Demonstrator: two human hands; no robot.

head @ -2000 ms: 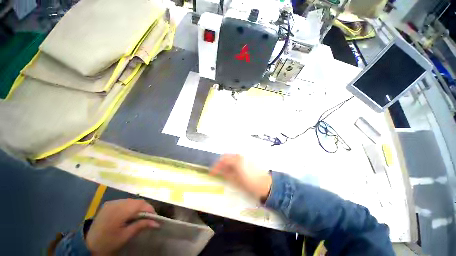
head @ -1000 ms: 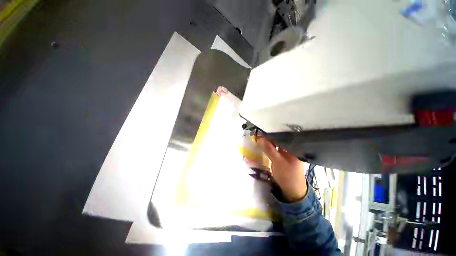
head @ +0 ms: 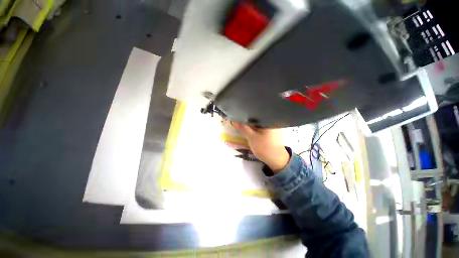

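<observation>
The sewing machine head (head: 297,65), dark grey with a red mark, fills the upper middle, close to the camera. My right hand (head: 264,143) reaches under it beside the needle area; its fingertips are partly hidden by the machine and blurred. A small dark tool (head: 245,155), perhaps thread snips, lies at or under the hand; I cannot tell whether it is held. The pale base plate (head: 201,169) with yellow tape strips glares brightly below the needle. My left hand is not in view.
Beige covers with yellow edges (head: 31,12) lie at the upper left. A thin cable (head: 315,143) and grey strips (head: 346,146) lie right of the machine. The screen (head: 397,113) stands at the right. A yellow-taped table edge (head: 151,252) runs along the bottom.
The camera has drawn back and turned, so the machine's front cover, cable and screen now show. My right hand stays under the machine head. My left hand, seen two seconds ago, is out of view.
</observation>
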